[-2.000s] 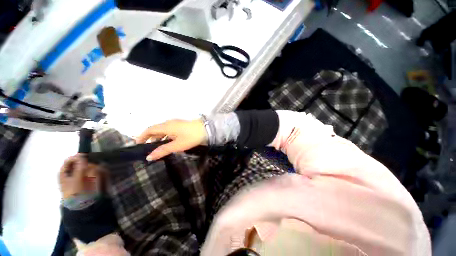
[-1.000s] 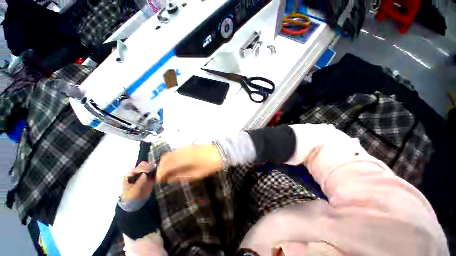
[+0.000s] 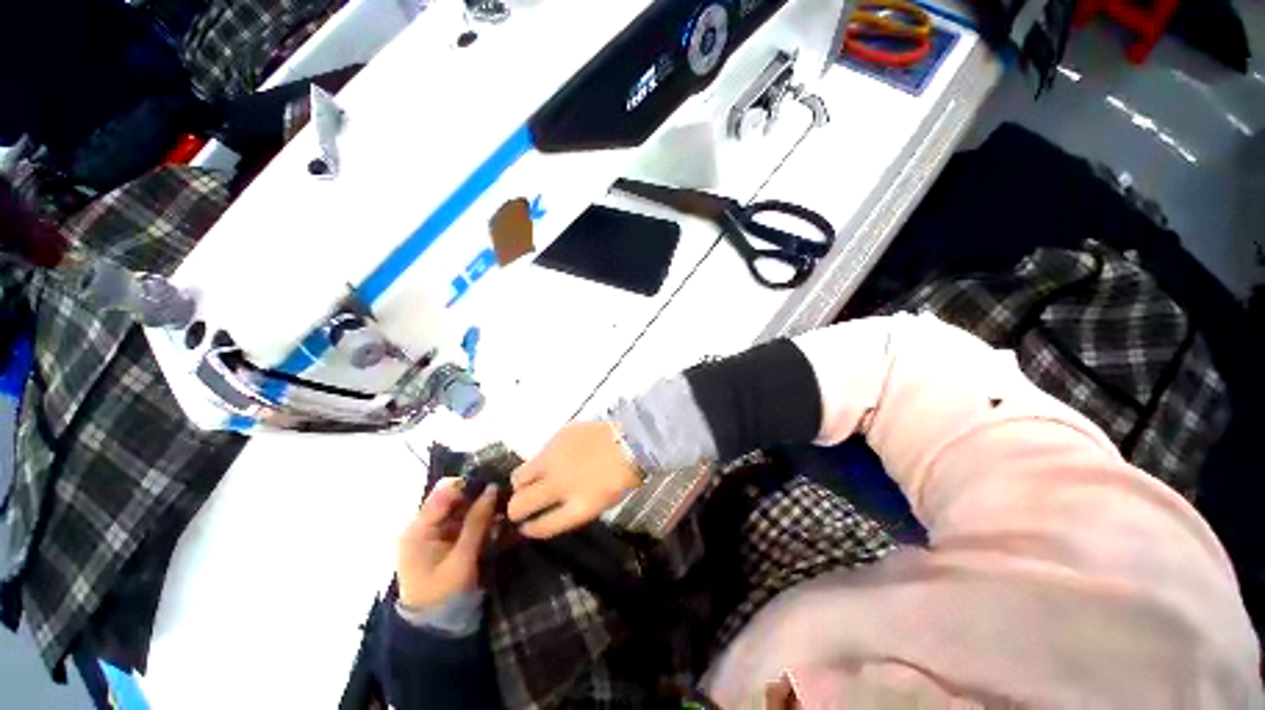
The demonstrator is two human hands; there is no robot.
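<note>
A black, grey and cream plaid garment panel [image 3: 555,610] hangs from the table's front edge over my lap. A black binding strip [image 3: 447,465] shows at its upper end, just below the needle area [image 3: 447,388] of the white sewing machine [image 3: 264,222]. My left hand [image 3: 447,538] pinches the dark cloth edge between thumb and fingers. My right hand [image 3: 572,480] is close beside it, fingertips on the same cloth edge. The exact layers between the fingertips are too small to tell.
A smartphone [image 3: 613,250], black-handled shears [image 3: 756,229] and a brown cardboard scrap [image 3: 512,230] lie right of the needle area. Orange and yellow loops [image 3: 888,33] lie at the far end. Plaid pieces [image 3: 1110,340] lie on dark cloth at right; more plaid cloth [image 3: 104,375] is heaped at left.
The view has shifted, showing more of the machine. My right hand has moved off the strip, and both hands now meet at the cloth edge near the needle area.
</note>
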